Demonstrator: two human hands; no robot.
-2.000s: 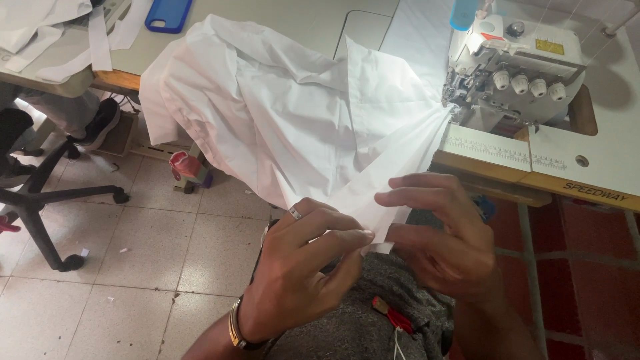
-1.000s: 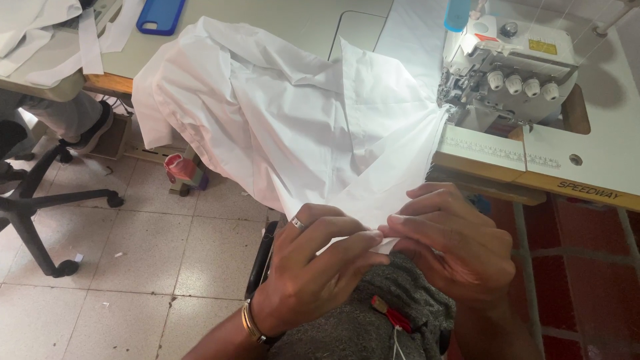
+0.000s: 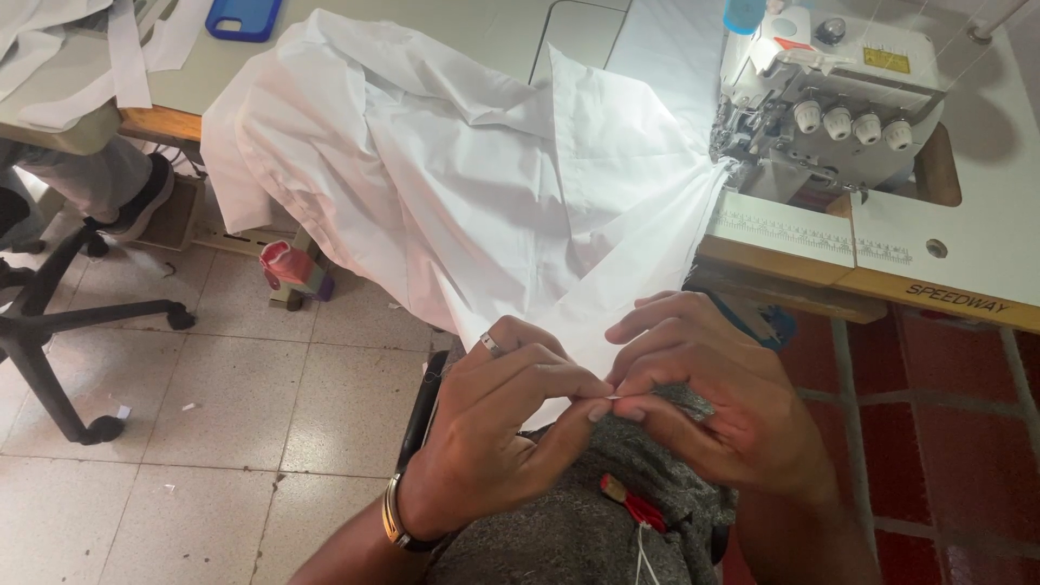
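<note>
White fabric [image 3: 471, 179] lies in loose folds over the table edge, and its right corner runs up to the needle area of an overlock sewing machine [image 3: 837, 97]. Over my lap, my left hand [image 3: 512, 422], with a ring and a bracelet, pinches the near edge of the fabric between thumb and forefinger. My right hand [image 3: 715, 390] pinches the same edge right beside it, the fingertips of both hands almost touching. Only a sliver of cloth shows between them. A small red-tipped tool with red cord [image 3: 634, 504] rests on my grey clothing.
On the table [image 3: 175, 81] at the upper left are white fabric strips [image 3: 130, 57] and a blue phone case [image 3: 242, 18]. A person's shoe [image 3: 138, 195] and a wheeled chair base [image 3: 41, 333] are at the left. A thread cone [image 3: 296, 272] stands below the table.
Both hands stay at the near edge of the fabric. The fingertips have come closer together, and the white flap that showed below them earlier is now mostly hidden.
</note>
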